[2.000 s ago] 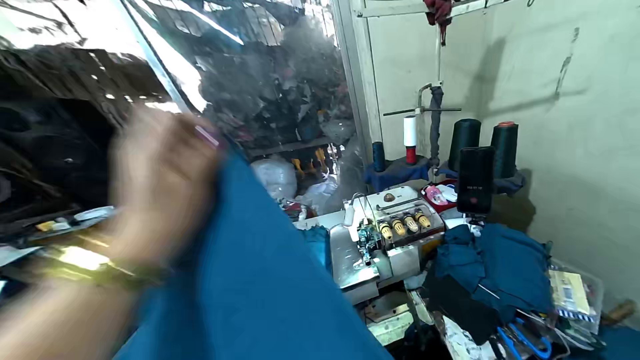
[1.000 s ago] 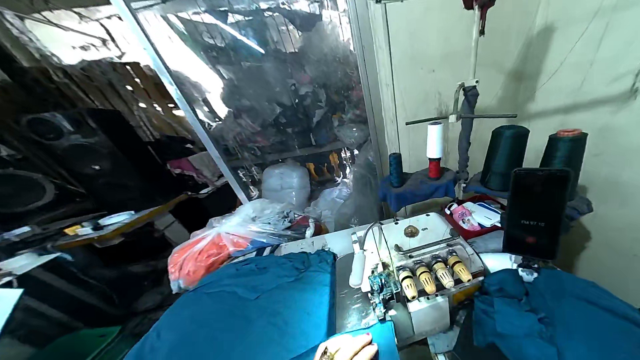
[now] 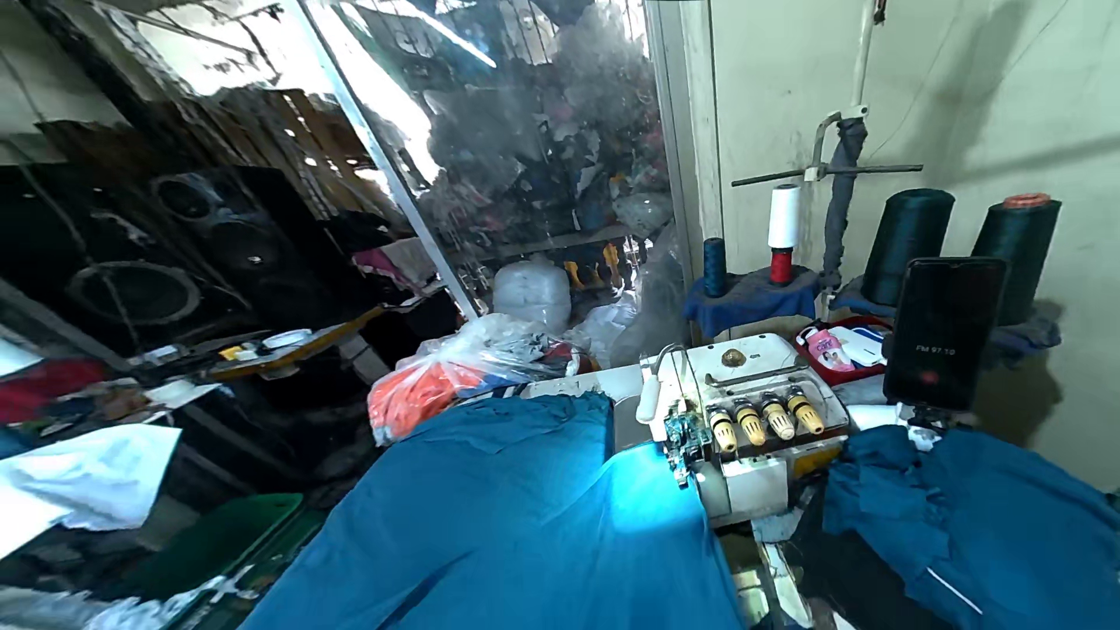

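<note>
Neither of my hands shows now. A large piece of teal fabric (image 3: pixel 516 525) spreads over the machine table and down toward me, its right part lit brightly beside the needle area. An overlock sewing machine (image 3: pixel 757 394) stands right of centre, with several cream tension dials on its front. The fabric's edge reaches the presser foot area (image 3: pixel 682 442); whether it lies under the foot, I cannot tell. More teal fabric (image 3: pixel 1015 516) is heaped at the right of the machine.
Behind the machine are a white thread spool (image 3: pixel 784 216), dark green thread cones (image 3: pixel 908 236) and a phone (image 3: pixel 945 332) on a holder. A plastic bag with orange contents (image 3: pixel 429 394) lies behind the fabric. A green bin (image 3: pixel 210 542) is at lower left, a black loudspeaker (image 3: pixel 254 236) farther back.
Two seconds ago a hand with a bracelet held the teal fabric up at the left; one second ago fingers rested on it near the machine. Now the fabric lies spread and no hand shows.
</note>
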